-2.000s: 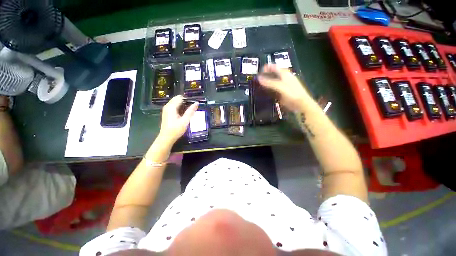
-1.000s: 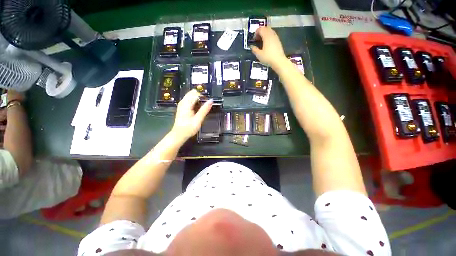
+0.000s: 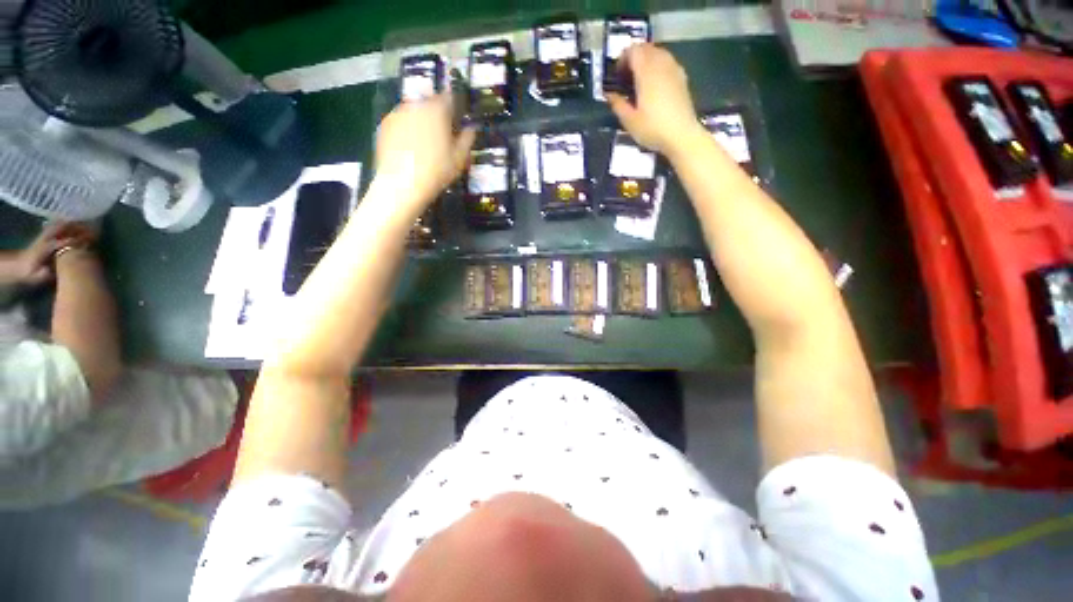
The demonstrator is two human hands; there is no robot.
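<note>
Several closed dark flip phones (image 3: pixel 564 174) with white labels lie in two rows in a clear tray (image 3: pixel 530 251). My right hand (image 3: pixel 654 97) is at the lower edge of the phone (image 3: pixel 626 47) at the back right, with its fingers on it. My left hand (image 3: pixel 421 144) is at the phone (image 3: pixel 420 77) at the back left and covers its lower part; whether it grips it I cannot tell. Phone batteries (image 3: pixel 546 286) lie in a row along the front of the bench, with one more piece (image 3: pixel 585 326) just below them.
Two fans (image 3: pixel 100 59) stand at the upper left. A black smartphone (image 3: pixel 315 226) lies on white paper (image 3: pixel 241 300), partly behind my left forearm. Red trays (image 3: pixel 941 271) with phones are at the right. A carton (image 3: pixel 847 29) and a blue object (image 3: pixel 977 21) are at the upper right. A person's hands are at far left.
My left hand has moved from the tray's front edge to its back left. Phones now fill the back row's right places. The dark stack near the front edge is gone, and more batteries show in the row.
</note>
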